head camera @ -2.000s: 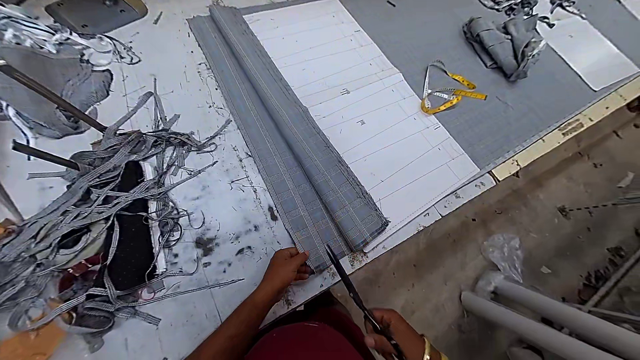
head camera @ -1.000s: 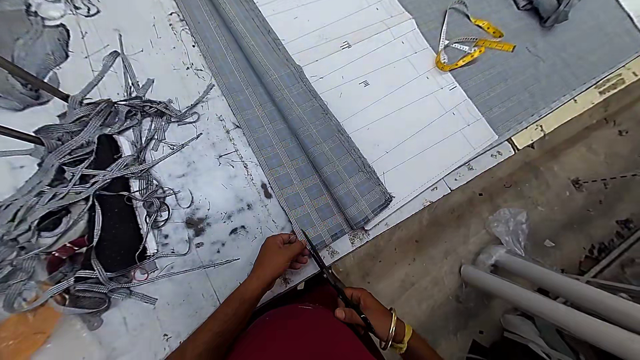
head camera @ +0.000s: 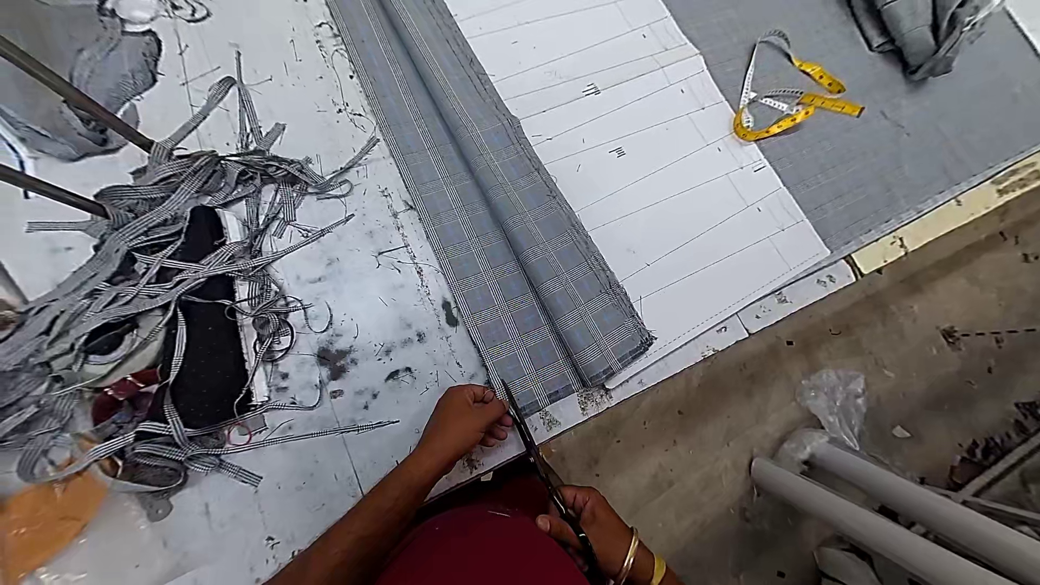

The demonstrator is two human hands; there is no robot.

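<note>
Long fabric scissors (head camera: 543, 471) are gripped in my right hand (head camera: 587, 524), their narrow blades reaching up to the near left corner of a folded grey plaid fabric (head camera: 520, 284). At that same corner my left hand (head camera: 470, 418) has its fingers pinched, just left of the blade tips; whether cloth is between them is hard to tell. The fabric lies lengthwise on the white table. Along its right side is a white paper sheet with drawn lines (head camera: 666, 171). On the grey cloth (head camera: 894, 130) farther right, a yellow and white tape measure (head camera: 776, 122) lies looped.
A tangled heap of plaid fabric strips (head camera: 203, 195) lies at left around a black object (head camera: 213, 341). Two metal rods (head camera: 73, 93) reach in there. Dark bundled cloth (head camera: 914, 32) lies at upper right. Beyond the table edge (head camera: 800, 292) are grey pipes (head camera: 894, 520) and clear plastic (head camera: 837, 402).
Compared with two seconds ago, the scissors' tips have moved to the fabric's near left corner, beside my left hand. The view has moved closer to the table.
</note>
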